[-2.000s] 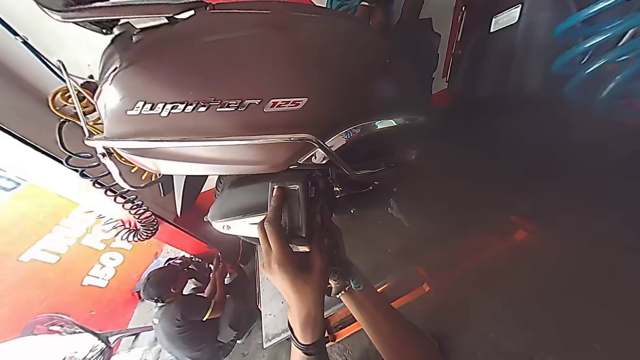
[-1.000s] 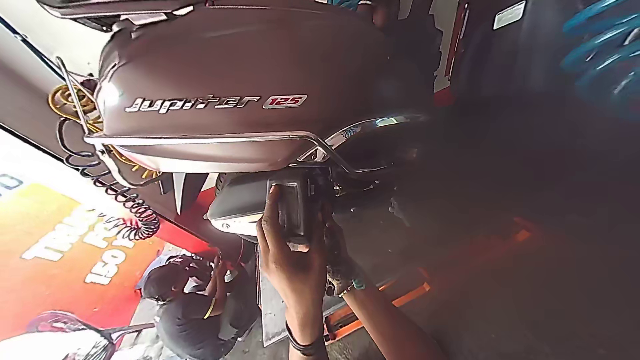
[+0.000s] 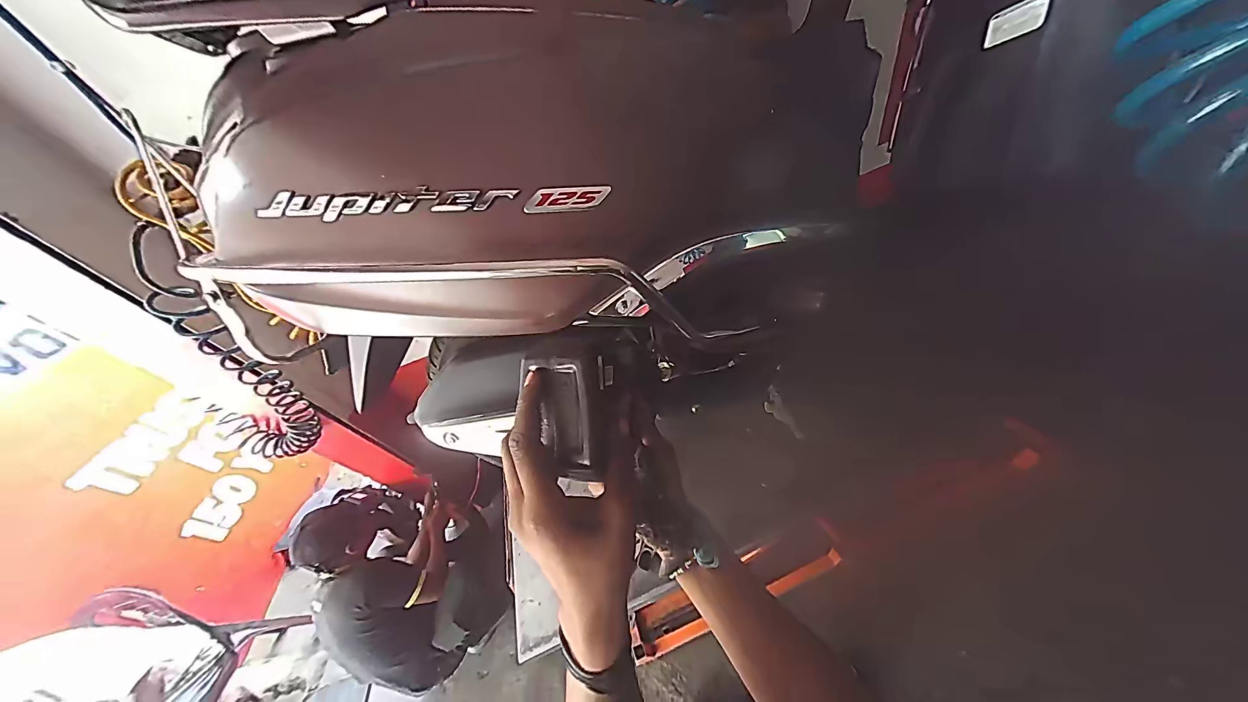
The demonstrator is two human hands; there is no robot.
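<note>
A scooter's brown side body panel (image 3: 468, 136) with a chrome side rail (image 3: 419, 273) fills the upper part of the head view. Beneath it, my left hand (image 3: 565, 497) grips a dark rectangular plastic housing (image 3: 567, 414), with fingers along its left side. My right hand (image 3: 673, 497) is close on the right, in shadow at the dark parts beside the housing; its fingers are blurred, so whether it grips anything is unclear. A black and white exhaust cover (image 3: 473, 405) lies directly left of the housing.
A person in dark clothes (image 3: 390, 585) crouches at lower left. A coiled black hose (image 3: 263, 400) hangs beside an orange wall banner (image 3: 127, 487). An orange metal frame (image 3: 741, 604) lies low behind my forearms, and a blue coiled hose (image 3: 1185, 88) is at upper right.
</note>
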